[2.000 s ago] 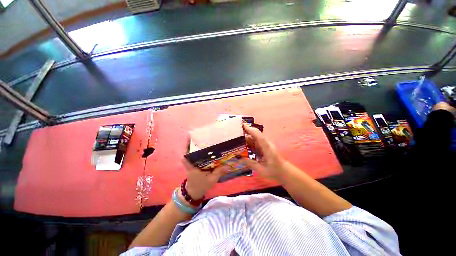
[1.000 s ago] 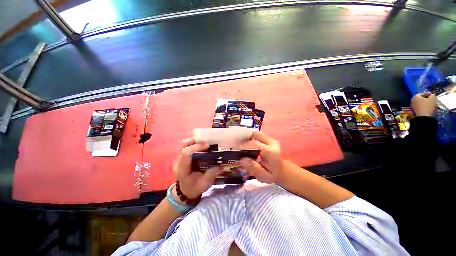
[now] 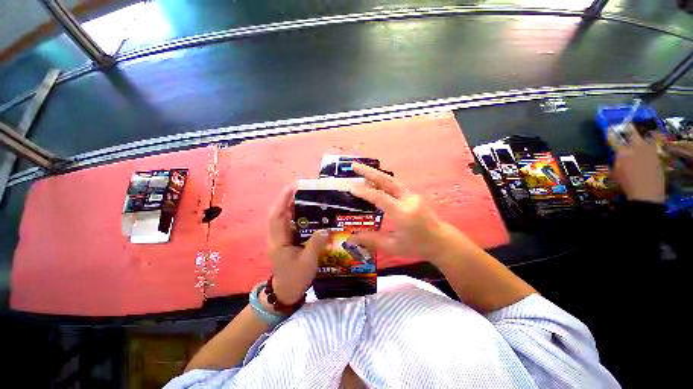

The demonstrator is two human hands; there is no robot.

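Note:
A black folding carton (image 3: 346, 254) with an orange-yellow product picture is held upright close to my chest, its printed face towards me. A pale strip shows along its top edge. My left hand (image 3: 295, 251) grips its left side, thumb on the front. My right hand (image 3: 403, 216) is at its upper right, with fingers over the top edge and the thumb near the front. Behind it, partly hidden, flat box blanks (image 3: 334, 165) lie on the red work mat (image 3: 425, 167).
Black cartons with white flaps (image 3: 156, 199) lie at the left on the mat, beyond the taped seam. At right are the neighbour's carton pile (image 3: 543, 178), a blue plastic tray (image 3: 608, 115) and another person's hand (image 3: 640, 169). A metal rail (image 3: 289, 125) runs behind the mat.
The carton has turned from edge-on, with its pale flap raised, to showing its full printed face. My right hand has moved up to its top edge. The neighbour's hand has moved over the tray.

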